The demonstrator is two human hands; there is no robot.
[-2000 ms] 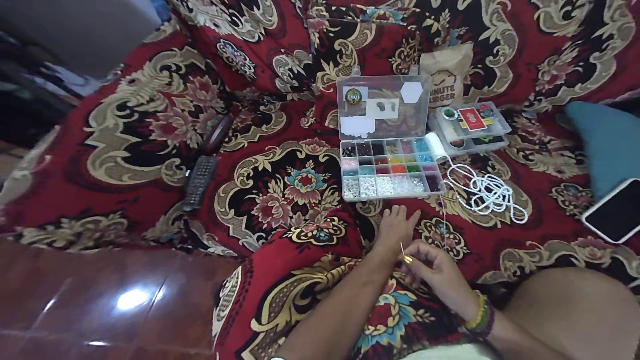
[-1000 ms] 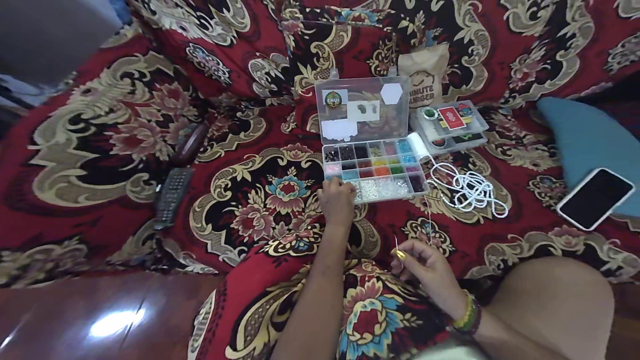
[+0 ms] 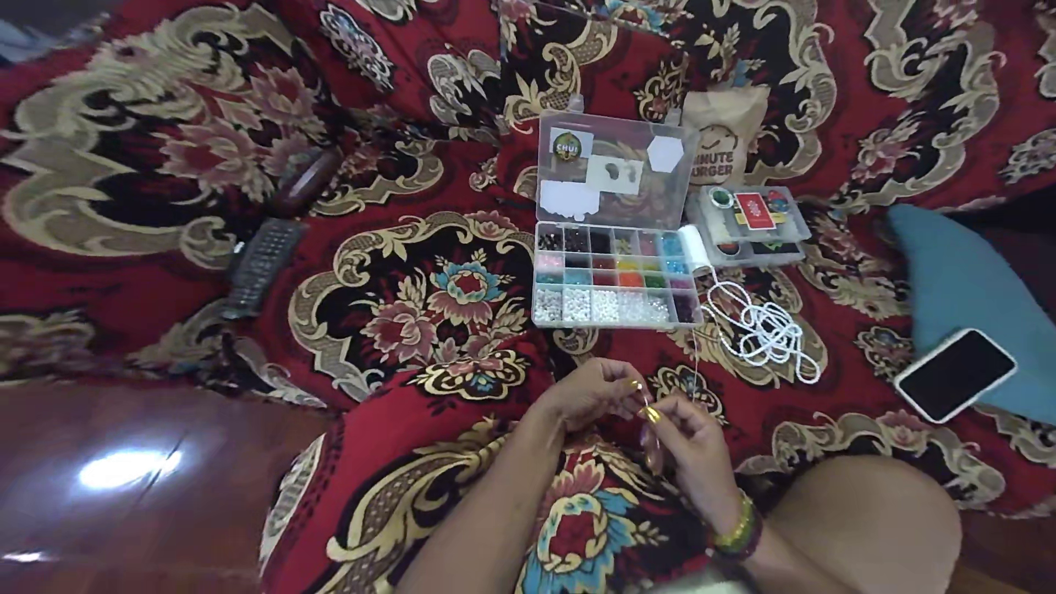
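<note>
My left hand point(image 3: 590, 394) and my right hand point(image 3: 689, 437) meet over my lap, fingertips almost touching. Between the right thumb and finger is the end of a thin string point(image 3: 696, 363), which runs up toward the bead box. The left thumb and finger are pinched at a tiny pale piece, too small to name surely. Beyond the hands, a clear plastic compartment box point(image 3: 617, 324) lies with its lid point(image 3: 615, 169) raised, its cells filled with beads of many colours. A white spool point(image 3: 695, 250) leans at its right side, beside a heap of white beaded strand point(image 3: 763, 326).
Behind the spool sits a second clear case point(image 3: 751, 224) with a red card on it, in front of a brown paper bag point(image 3: 723, 136). A phone point(image 3: 955, 375) rests partly on a blue pillow point(image 3: 973, 289). A remote control point(image 3: 264, 268) lies left on the patterned sofa cover point(image 3: 462, 285).
My left hand was at the bead box's front left cells one second ago and has come back beside my right hand. The right hand stays low, still pinching.
</note>
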